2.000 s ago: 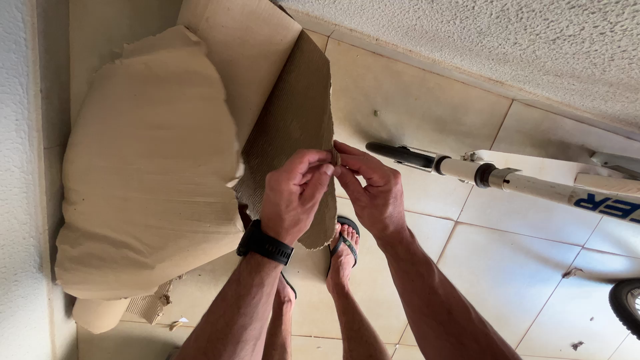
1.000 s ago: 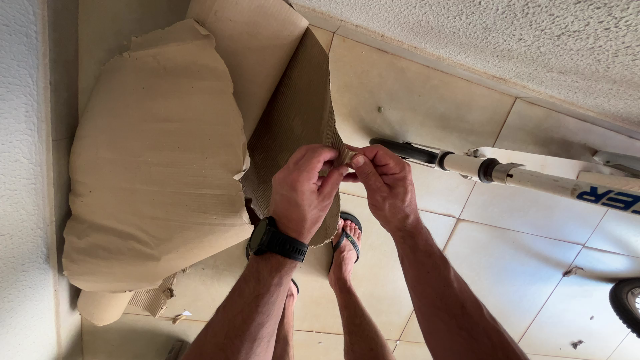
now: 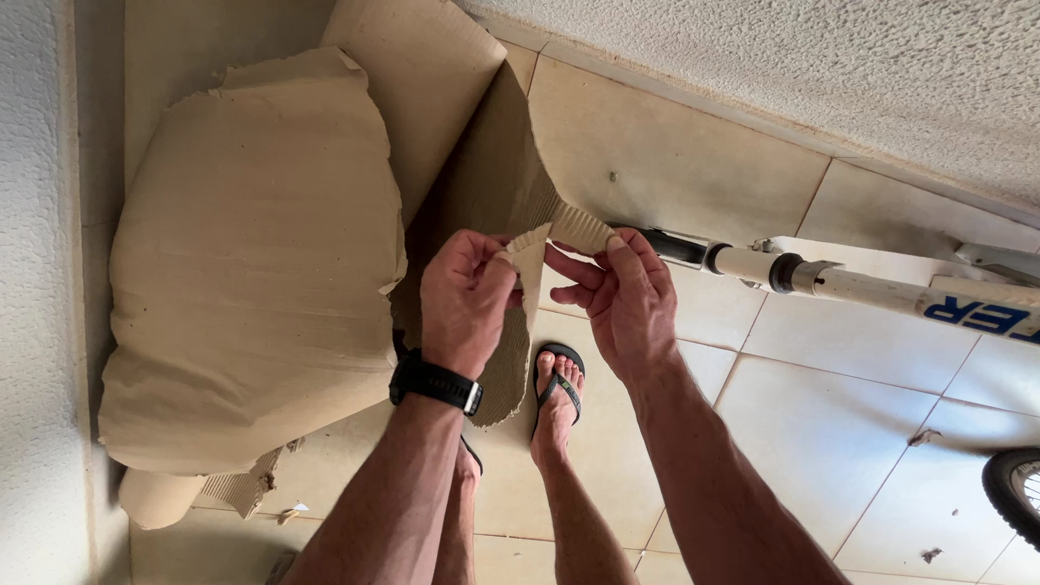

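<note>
A sheet of corrugated cardboard (image 3: pixel 479 175), ribbed side partly toward me, stands in front of me with a tear running down from its upper right edge. My left hand (image 3: pixel 467 296), with a black watch on the wrist, pinches the edge left of the tear. Between thumb and fingers, my right hand (image 3: pixel 626 296) grips the ribbed flap (image 3: pixel 581 227) on the other side. A V-shaped gap parts the two grips. To the left lies a large, bulging piece of brown cardboard (image 3: pixel 260 260) with ragged edges.
A white tube with blue lettering (image 3: pixel 869 288) and a black grip end lies across the right side. At the right edge is a spoked wheel (image 3: pixel 1016 487). Textured walls border the tiled floor (image 3: pixel 821 455), where small cardboard scraps (image 3: pixel 931 555) lie. My sandalled foot (image 3: pixel 557 390) is below my hands.
My hands, close together at the cardboard's edge before, have moved apart. The edge between them now shows an open tear, with a flap bent to the right.
</note>
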